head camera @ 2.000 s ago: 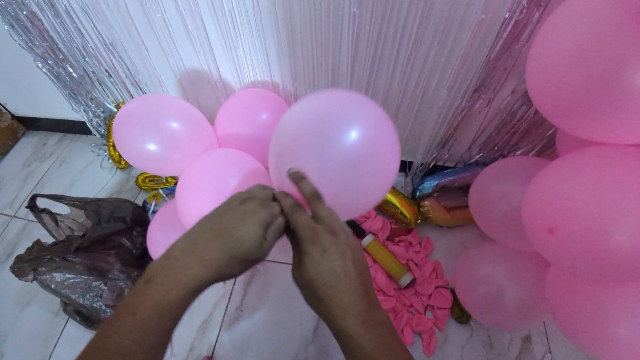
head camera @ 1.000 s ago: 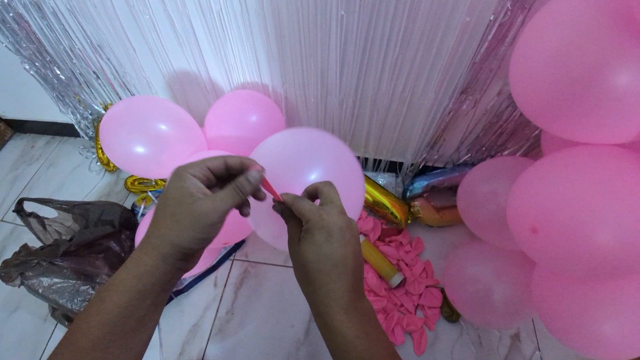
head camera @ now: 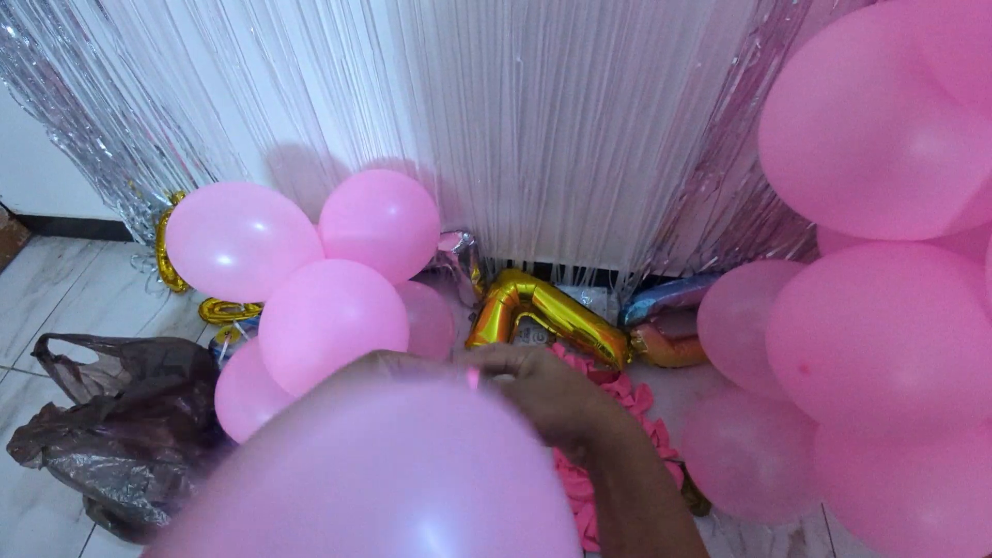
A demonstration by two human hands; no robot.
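A large inflated pink balloon (head camera: 403, 473) fills the lower middle of the head view, close to the camera and blurred. Behind its top edge, my right hand (head camera: 535, 387) has its fingers bent at a small pink bit, which looks like the balloon's neck. My left hand (head camera: 395, 364) meets it from the left; the balloon hides most of that hand and its forearm, so its grip is unclear. Beyond my hands rests a cluster of inflated pink balloons (head camera: 333, 325). Uninflated pink balloons (head camera: 573, 480) lie on the floor, partly behind my right forearm.
A dark plastic bag (head camera: 139, 434) lies at the left on the tiled floor. Gold foil balloons (head camera: 558, 306) lie by the wall, below a fringe curtain (head camera: 527, 139). More large pink balloons (head camera: 883, 333) are stacked at the right.
The held balloon was beyond my hands and is now on the near side of them, close to the camera. The yellow cylinder seen among the uninflated balloons earlier is now out of sight.
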